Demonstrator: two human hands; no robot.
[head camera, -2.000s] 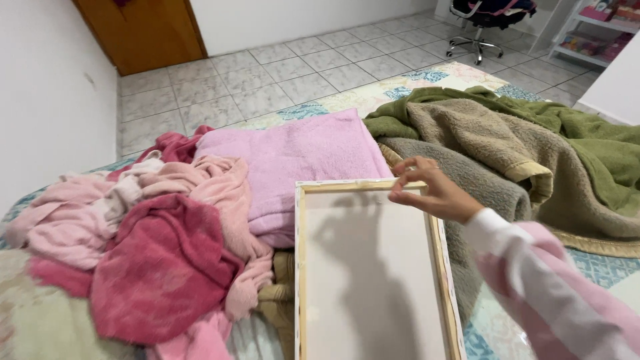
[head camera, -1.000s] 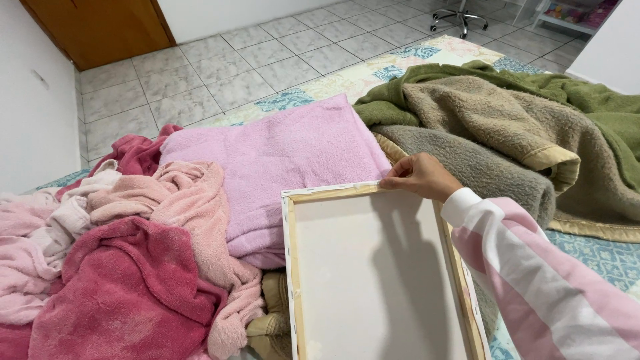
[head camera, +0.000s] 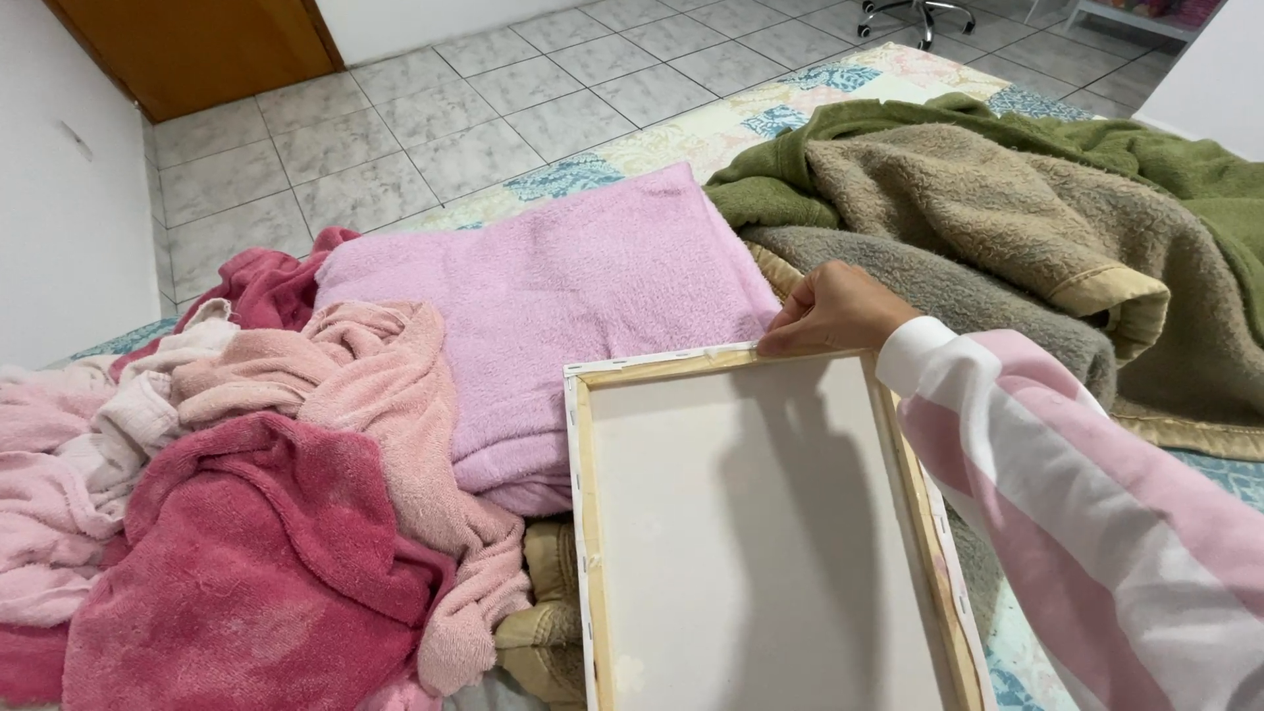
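A stretched canvas on a wooden frame shows its back, with staples along its edge. My right hand grips its top bar near the right corner, thumb and fingers closed on the wood; a shadow falls across the canvas. Just beyond the top bar lies a folded lilac fleece blanket. Left of the canvas, crumpled towels are heaped, among them a dark pink one and a peach one. My left hand is out of view.
A grey-beige blanket and a green blanket lie bunched at the right on the bed's patchwork cover. Beyond are a tiled floor, a wooden door, a wheeled chair base and a white shelf.
My right hand's fingers were spread over the canvas's top corner two seconds ago; they have since closed on the top bar. The view has tilted down somewhat.
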